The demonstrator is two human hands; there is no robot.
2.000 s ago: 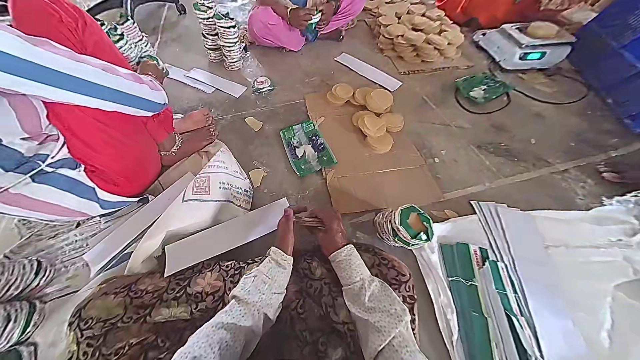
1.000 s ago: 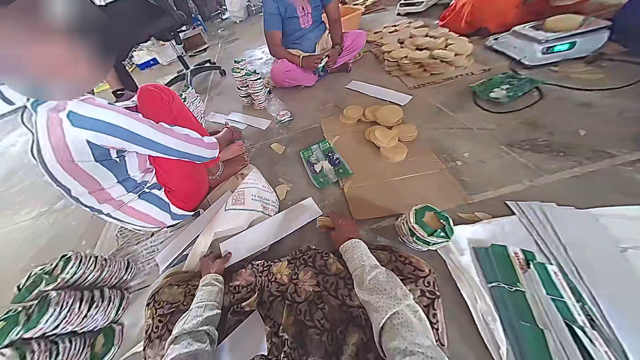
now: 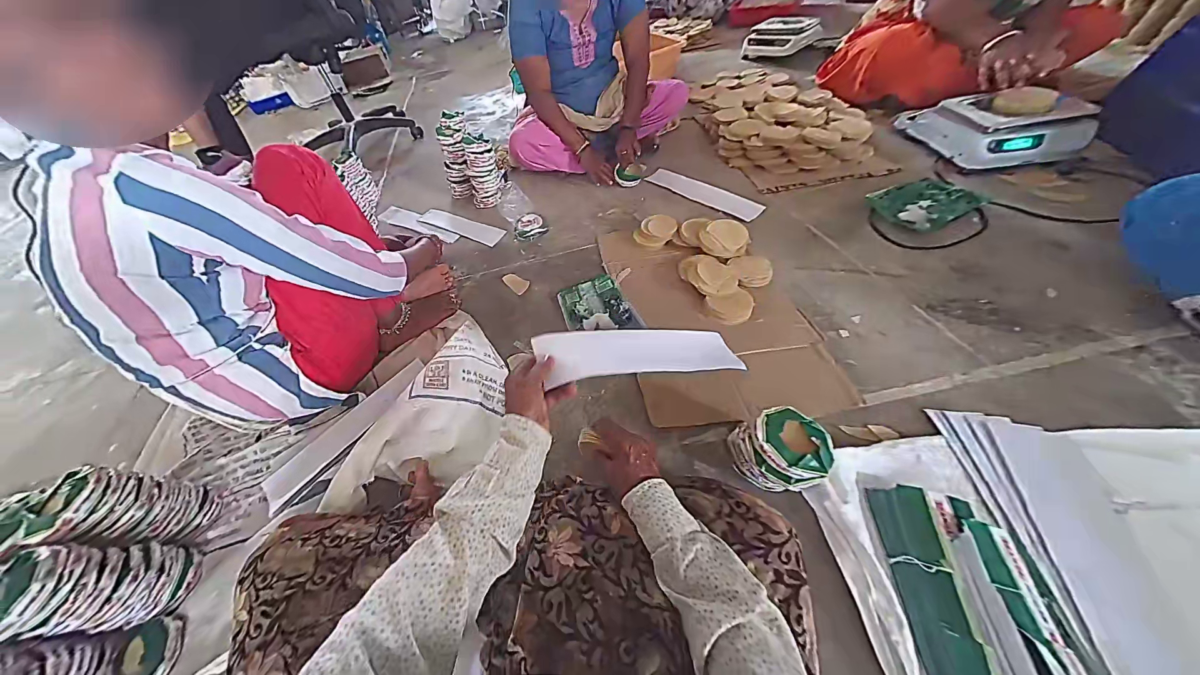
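Observation:
My left hand [image 3: 536, 389] grips one end of a white paper strip [image 3: 642, 353], which reaches rightward over the edge of a cardboard sheet. Close by on the right, my right hand [image 3: 621, 457] is closed around a small stack of thin round discs [image 3: 589, 441], mostly covered by the fingers. On the cardboard [image 3: 750, 375] lie several stacks of flat tan discs [image 3: 727, 272]. A green printed packet [image 3: 597, 305] rests at its left edge. Right of my right hand, a wrapped green-and-white roll of discs [image 3: 783, 448] lies on the floor.
Rows of wrapped discs [image 3: 103, 511] lie at lower left, near a printed white sack [image 3: 450, 384]. Green wrappers [image 3: 923, 572] and white sheets [image 3: 1041, 525] are at right. A person in stripes [image 3: 216, 281] sits left; others sit beyond, near a digital scale [image 3: 1003, 131].
My left hand has risen from my lap's left side toward the middle, and the white strip is now lifted in it. The right hand stays low with its discs.

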